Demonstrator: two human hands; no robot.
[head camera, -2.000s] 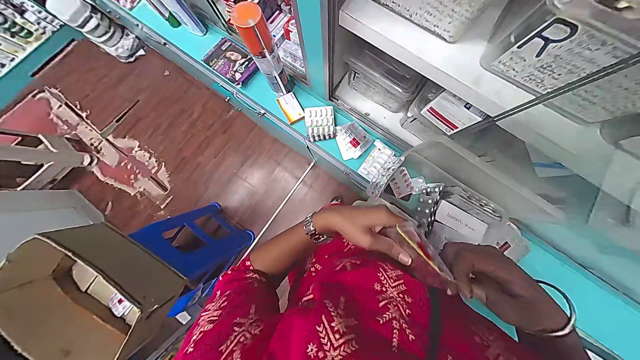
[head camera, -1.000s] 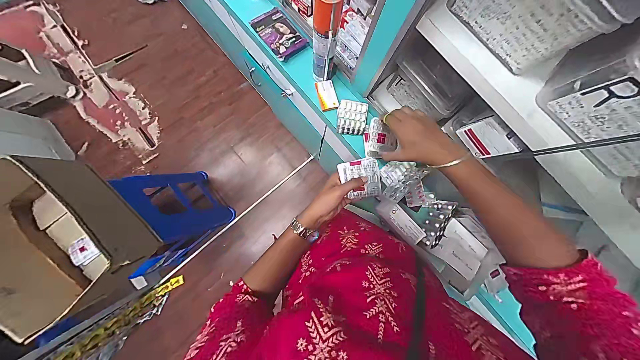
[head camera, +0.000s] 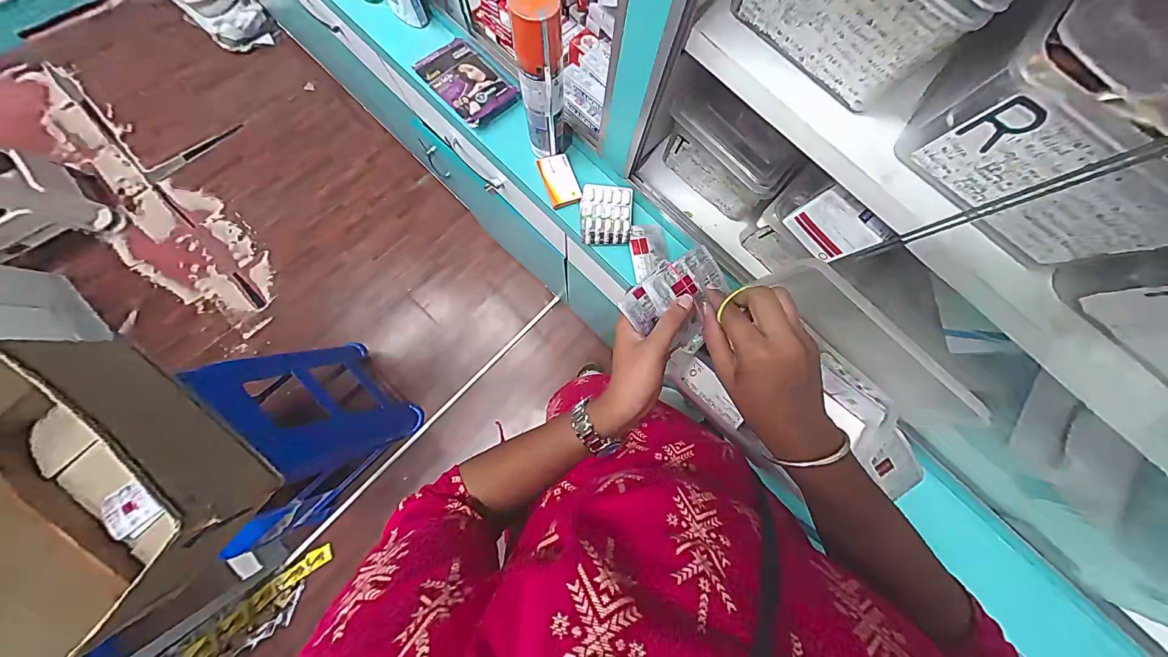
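My left hand (head camera: 643, 360), with a metal watch on its wrist, holds several silver blister packs (head camera: 671, 290) with red print, thumb on top. At their right side is my right hand (head camera: 762, 365), a yellow rubber band (head camera: 730, 301) looped round its fingers. Its fingertips meet the packs; whether they grip them is not plain. Just beyond, another red-marked blister pack (head camera: 646, 251) lies on the turquoise counter. Beside it are a blister pack of white tablets (head camera: 606, 214) and a small orange and white box (head camera: 558, 180). Below my right hand a plastic container (head camera: 890, 456) holds boxes, partly hidden.
An orange-capped spray can (head camera: 540, 78) and a purple box (head camera: 465, 82) stand and lie farther along the counter. Labelled plastic bins (head camera: 1031, 173) fill the shelves at right, behind sliding glass. A blue plastic crate (head camera: 301, 401) and an open cardboard box (head camera: 137, 411) are at left.
My right hand has drawn back from the counter to the blister packs in my left hand. The yellow band now shows round its fingers. The view has shifted.
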